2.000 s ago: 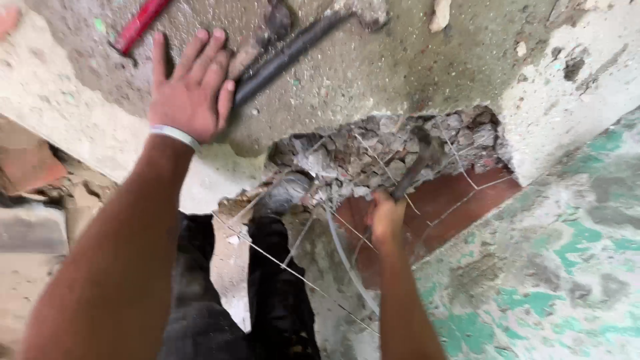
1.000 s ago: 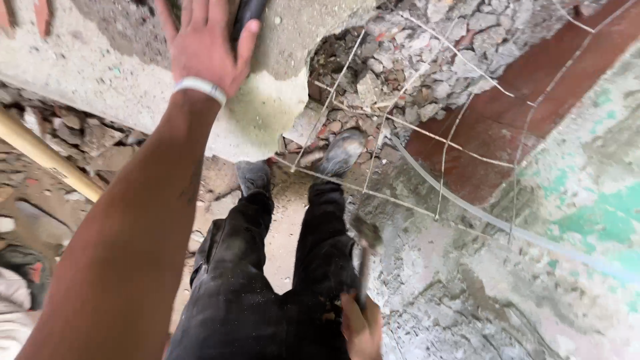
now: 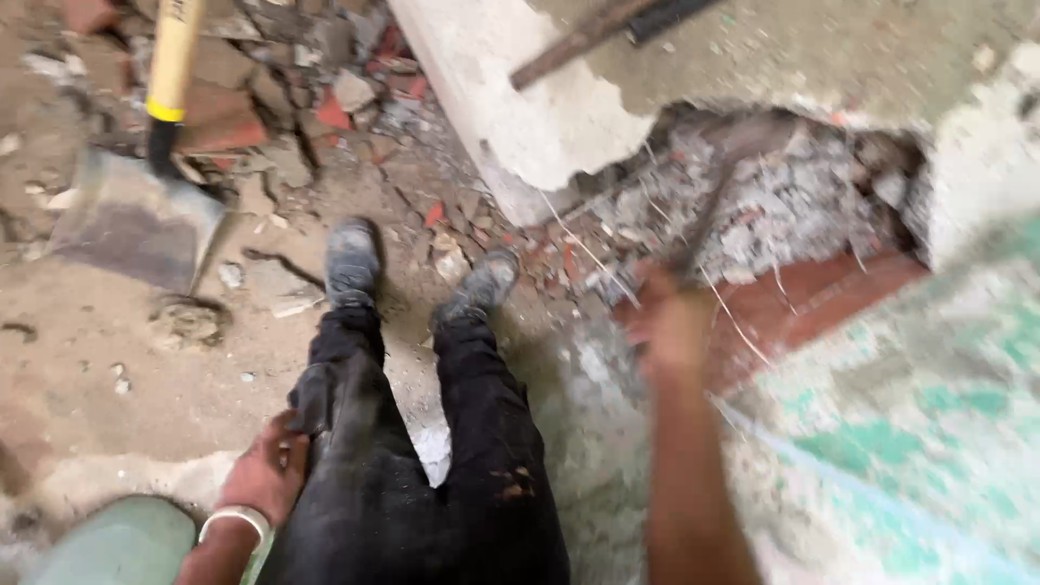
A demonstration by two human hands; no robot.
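My right hand (image 3: 662, 313) is closed on the handle of a hammer (image 3: 711, 211), blurred by motion, which reaches over the broken concrete rubble (image 3: 788, 203) in a hole in the wall. Thin wires (image 3: 735, 325) stick out around the hole beside that hand. My left hand (image 3: 268, 471), with a pale band at the wrist, rests against the left thigh of my dark trousers (image 3: 357, 455); its fingers are partly curled and I see nothing held in it.
A shovel (image 3: 138, 219) with a yellowish handle lies at the left, by broken brick and rubble (image 3: 219, 114). A rusty bar (image 3: 577, 45) and a dark bar (image 3: 670, 16) lie across the concrete surface. A pale cable (image 3: 853, 487) runs at lower right. A greenish rounded object (image 3: 118, 544) is at lower left.
My left hand has left the concrete surface and is down at my thigh. My right hand has come up from beside my leg to the hole, still with the hammer. The view has shifted left.
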